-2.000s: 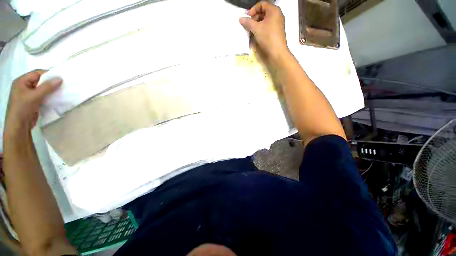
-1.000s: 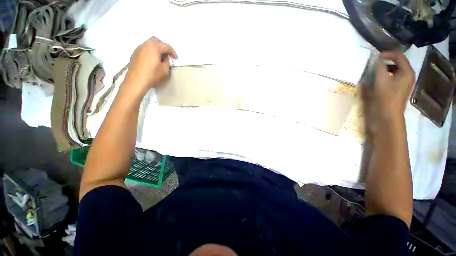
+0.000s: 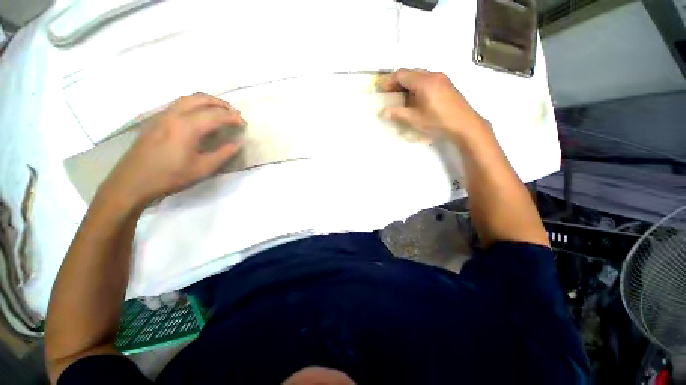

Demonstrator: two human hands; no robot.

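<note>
A beige fabric strip (image 3: 274, 124) lies flat and gently curved across the white table cover (image 3: 248, 207). My left hand (image 3: 184, 143) is over the strip's left part, fingers curled and a little blurred. My right hand (image 3: 425, 105) is at the strip's right part, fingers bent, thumb and forefinger apart. I cannot tell whether either hand grips the strip's edge. The strip's right end is washed out by glare. Faint outlines of another pale piece (image 3: 150, 83) show above the strip.
A brown metallic iron rest (image 3: 506, 37) stands at the far right of the table. A rounded-end curved piece (image 3: 83, 26) lies at the far left. A dark object (image 3: 418, 3) is cut off at the top edge. A green basket (image 3: 159, 327) is below left; a fan (image 3: 662, 278) is at right.
The view has swung to the right since the last frame. My hands have come closer together over the strip. My right hand no longer holds the dark blurred piece seen one second ago.
</note>
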